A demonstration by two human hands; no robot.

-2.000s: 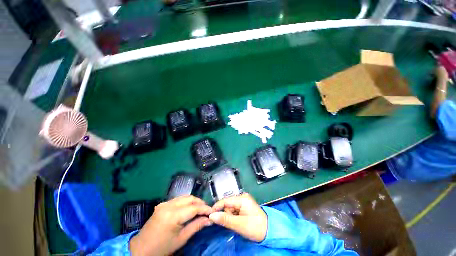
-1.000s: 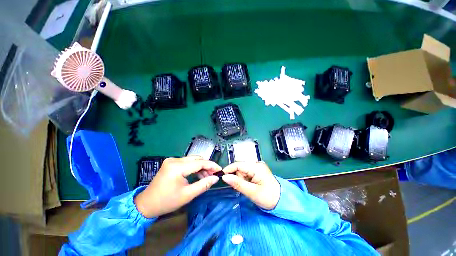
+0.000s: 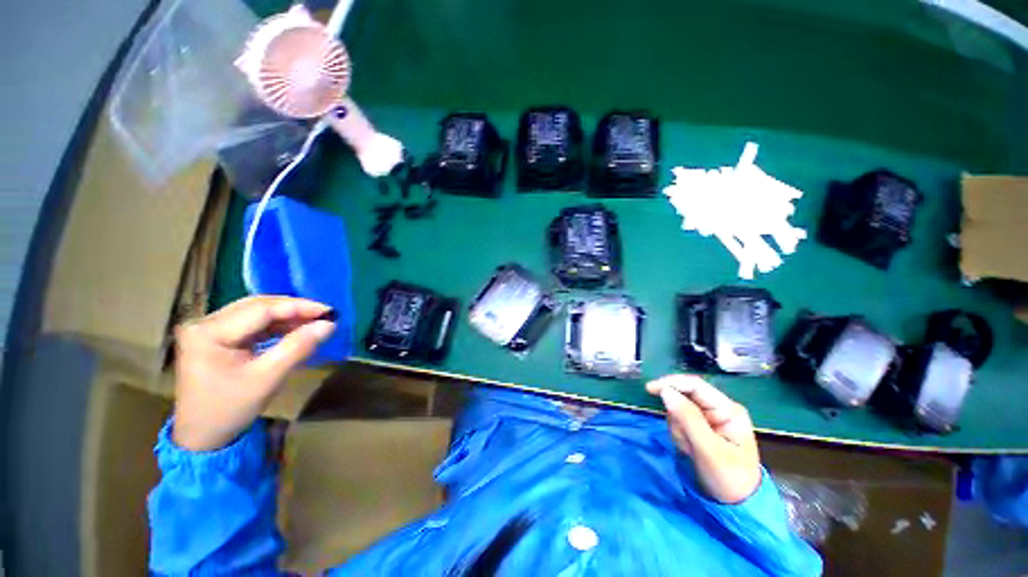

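Observation:
My left hand (image 3: pixel 239 366) is raised in front of the blue plastic block (image 3: pixel 321 262). Its thumb and forefinger pinch a tiny dark piece. My right hand (image 3: pixel 712 437) is at the bench's front edge, fingertips together, with nothing visible between them. Several black units stand on the green bench. A silvery-topped unit (image 3: pixel 605 335) is near the front edge, between my hands. Another silvery unit (image 3: pixel 511 307) sits tilted to its left. A black unit (image 3: pixel 585 245) with pale print is behind them. Small black pieces (image 3: pixel 386 229) lie scattered at the left.
A pile of white strips (image 3: pixel 738 211) lies right of centre. A pink fan (image 3: pixel 299 70) with a white cord and a clear bag (image 3: pixel 169 101) are at the left. A small carton (image 3: pixel 998 229) is cut off at the right edge. A larger carton (image 3: pixel 891 496) is below the bench.
My hands were together over the front units and have moved apart, left hand to the left with the dark piece, right hand to the right. The view has shifted, and the front-left silvery unit shows fully.

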